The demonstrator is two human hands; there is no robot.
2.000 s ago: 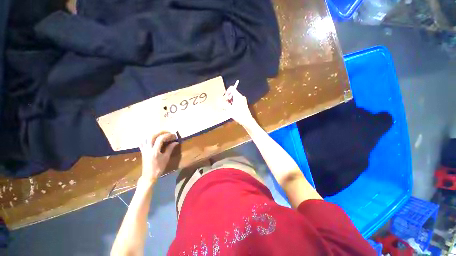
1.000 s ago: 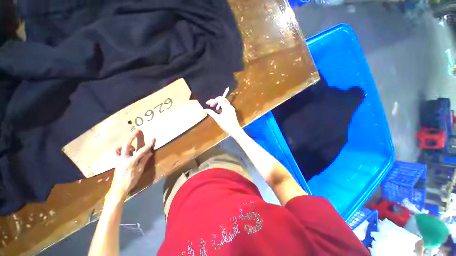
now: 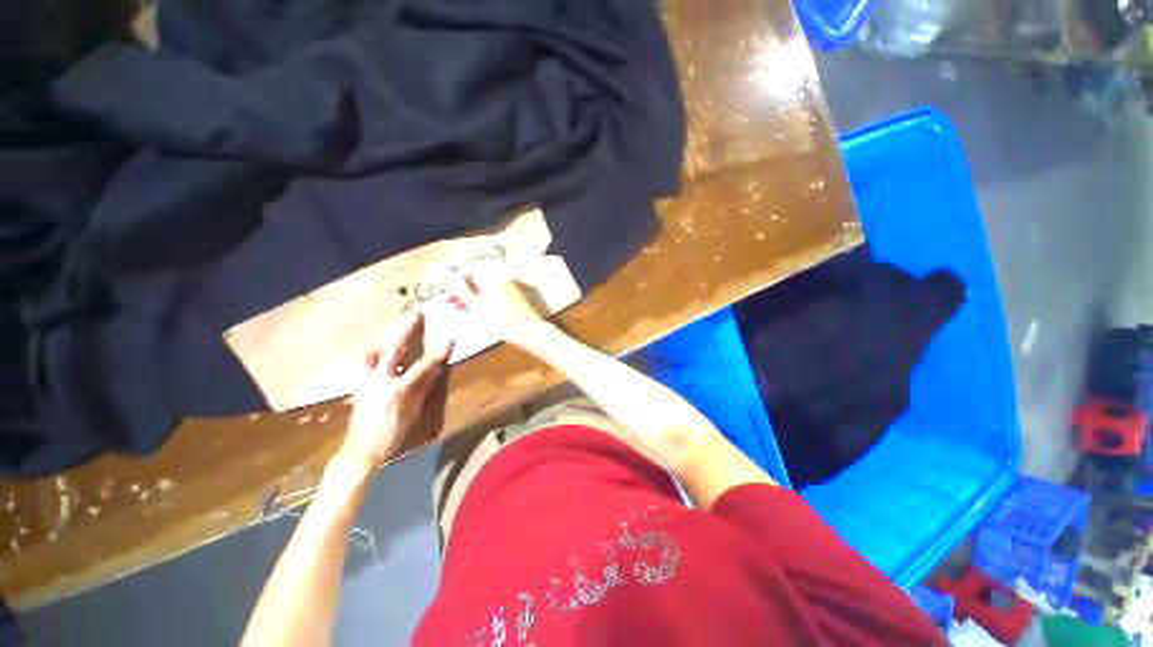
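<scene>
A dark navy jacket (image 3: 190, 253) lies in folds over the brown table, its flat part along the near edge. The tan cardboard template (image 3: 300, 344) lies flat on it, with handwritten numbers partly covered and a notch at its right end. My left hand (image 3: 392, 394) rests on the template's lower edge, fingers spread and bent. My right hand (image 3: 491, 311) lies over the template's middle, near the small hole, covering part of the number. A marking pencil cannot be made out in it; its fingers are blurred.
The worn table's edge (image 3: 708, 303) runs in front of me. A large blue tub (image 3: 980, 379) holding black cloth stands at the table's right end. Another blue container (image 3: 837, 15) shows beyond the table. Blue and red crates (image 3: 1030, 537) are at the lower right.
My right hand has moved left from the template's right end onto its middle. The pale stick seen in it before no longer shows. My left hand stays on the template.
</scene>
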